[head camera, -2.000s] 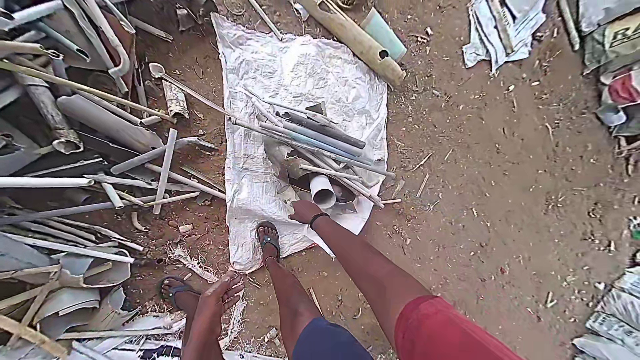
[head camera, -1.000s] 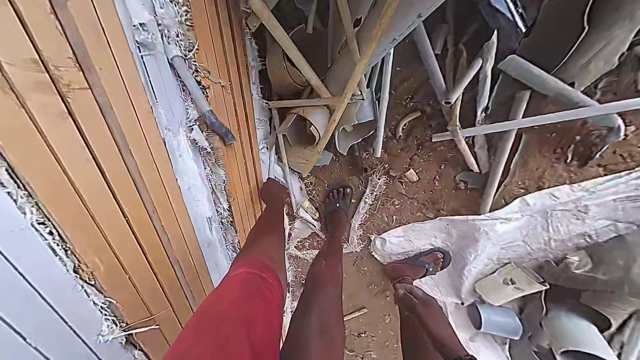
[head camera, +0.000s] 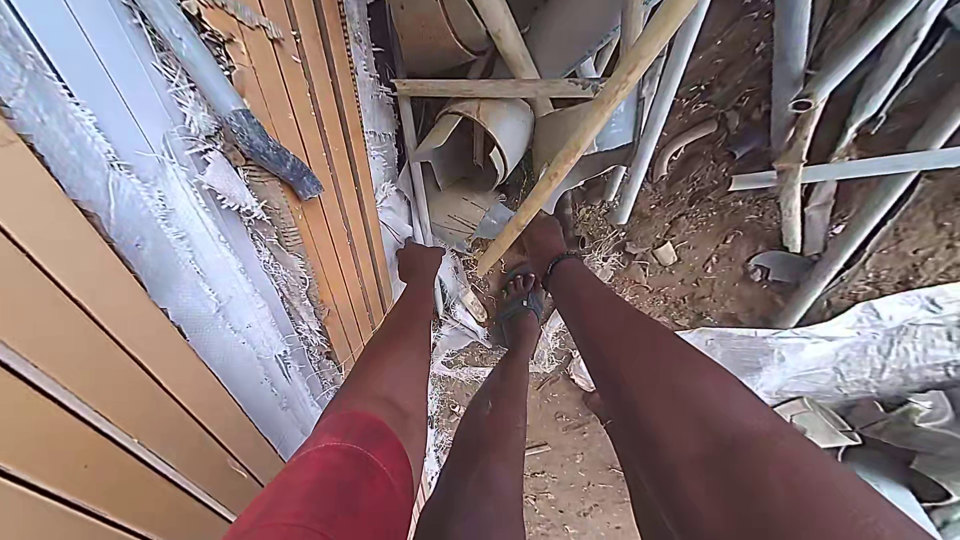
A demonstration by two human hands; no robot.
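My left hand (head camera: 420,262) is closed in a fist over thin whitish strips (head camera: 421,202) beside the stacked panels; whether it grips them is unclear. My right hand (head camera: 541,234) reaches down beside the lower part of a long yellowish pole (head camera: 592,127), near a broken piece of pipe, with its fingers mostly hidden. A dark bracelet circles the right wrist. Between the hands, a sandalled foot (head camera: 520,296) stands on the ground. Beyond them lie a wide, cut, off-white pipe (head camera: 499,131) and curved broken pieces (head camera: 454,214).
Stacked brown panels (head camera: 90,322) and frayed white sacking (head camera: 142,247) flank the left side. Grey pipes (head camera: 862,232) lie on the soil at right. A white woven sheet (head camera: 840,352) bears pipe scraps (head camera: 817,424) at lower right. A dark-ended grey pipe (head camera: 202,75) rests over the panels.
The view has swung from the white sheet to the panels and pipe heap. My right hand has left the pipe pieces on the sheet. Both hands now reach into the heap's near edge.
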